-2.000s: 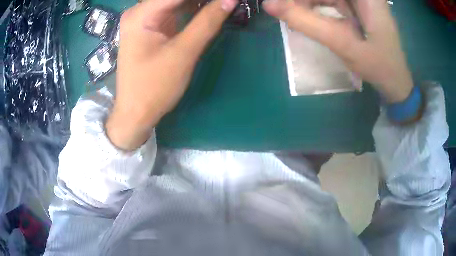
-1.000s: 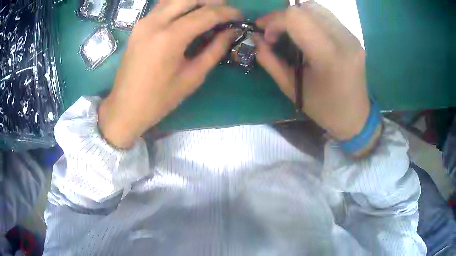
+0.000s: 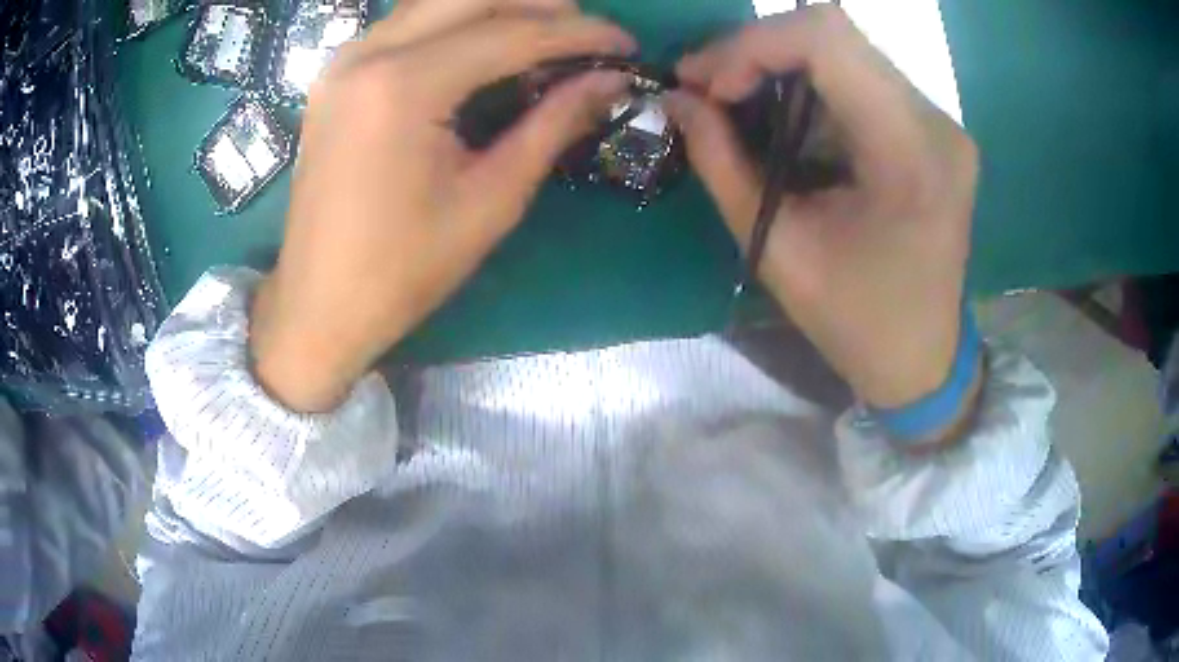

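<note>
A small device housing with circuit board shows below and between my fingertips, dark with a silver-white patch. My left hand pinches a small dark component at its upper edge, thumb and index together. My right hand pinches the same dark component from the right, fingertips nearly touching the left ones. Dark tweezers are parked in my right palm, one end pointing down toward me. Whether the component touches the housing is too blurred to tell.
Several waiting assemblies lie at upper left. A shiny plastic blister tray fills the far left. A white sheet lies behind my right hand. The green mat's front edge runs along my smock. My right wrist wears a blue band.
Since two seconds ago, both hands and the held parts appear lower in view and closer together. Over the last second they barely move; the tweezers tilt slightly in my right hand.
</note>
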